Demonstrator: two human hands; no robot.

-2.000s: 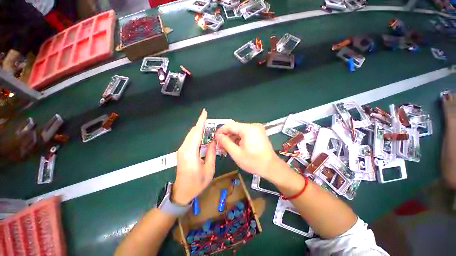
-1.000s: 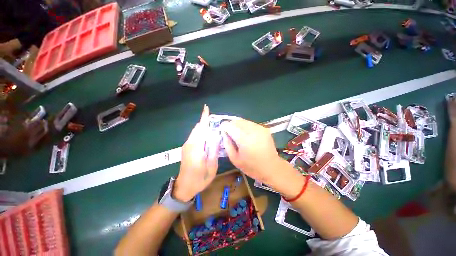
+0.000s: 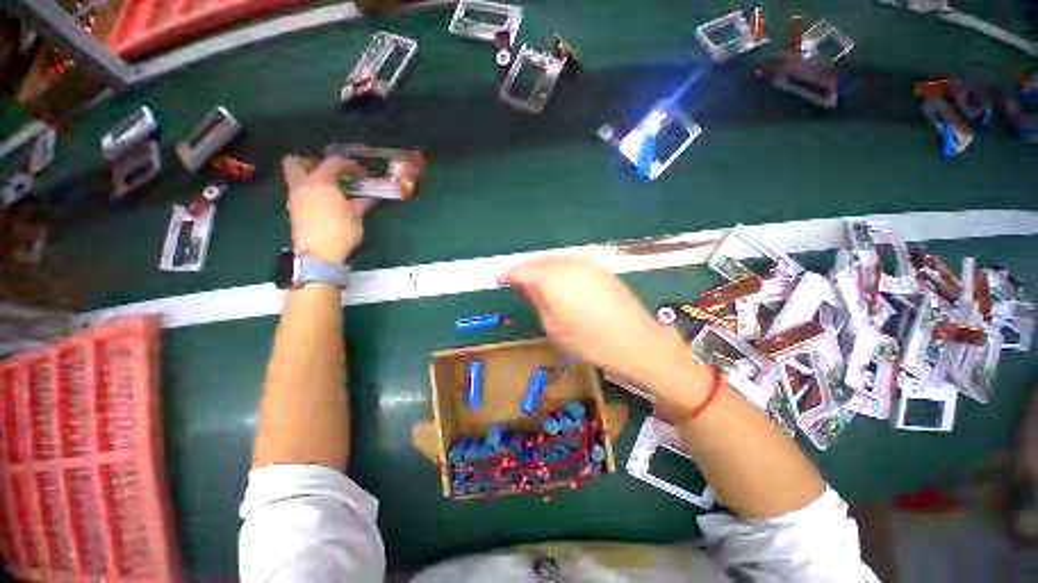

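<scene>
My left hand (image 3: 324,216) is over the belt, its fingers on the left end of a blurred device housing (image 3: 396,171) with an orange-brown piece. My right hand (image 3: 575,298) is above the front bench near the white rail, fingers bent together; its fingertips show no part, but their inner side is hidden. A blue cylinder (image 3: 478,322) lies on the green bench just behind the open cardboard parts box (image 3: 442,393). The box holds two loose blue cylinders and a dense mass of blue-grey ends with red leads. Another housing with a blue part (image 3: 660,139) lies on the belt.
A heap of white housings (image 3: 814,382) lies right of the box, partly behind my right forearm. A pink-red tray (image 3: 85,456) stands at the left edge. Several housings lie across the belt (image 3: 489,216). Another pink-red tray (image 3: 216,17) shows at the upper left.
My hands have parted from the housing they worked on together. My left hand has moved left onto a belt housing. A blue-part housing and a loose blue cylinder now show. The view has shifted.
</scene>
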